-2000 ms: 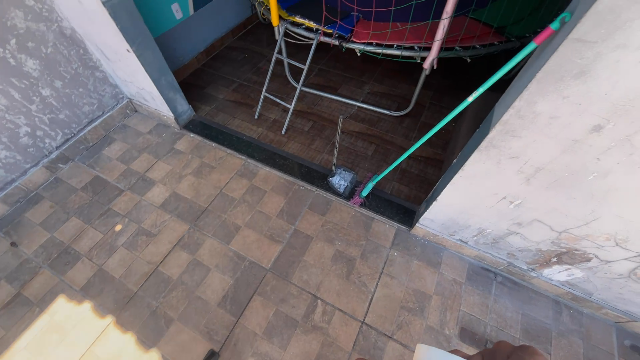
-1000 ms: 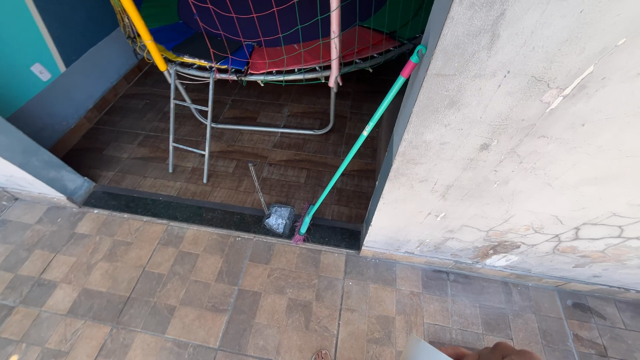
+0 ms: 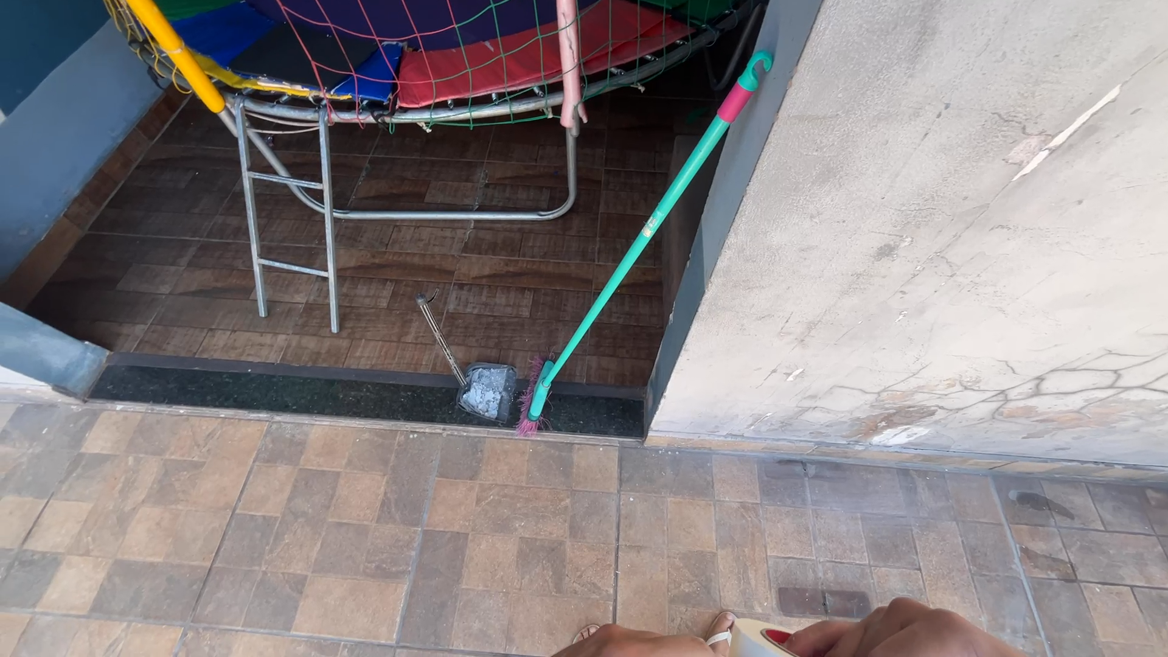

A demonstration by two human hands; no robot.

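Observation:
My right hand is at the bottom edge, its fingers closed on a pale roll with a red inner ring, which looks like a roll of adhesive tape. Just left of the roll, my left hand shows only in part; its fingers are cut off by the frame edge, so its hold cannot be made out. Ahead, a broom with a green handle leans on the doorway's right side, its purple bristles on the dark stone sill. Beside the bristles sits a long-handled dustpan with greyish-white matter in it.
Inside the doorway stands a trampoline with a steel frame, netting and a small metal ladder. A cracked, peeling wall runs along the right. Patterned floor tiles lie before the sill, with sandalled feet at the bottom.
The view has swung right and closer to the doorway. More of the hands and the roll shows at the bottom edge. The broom and dustpan stay by the sill.

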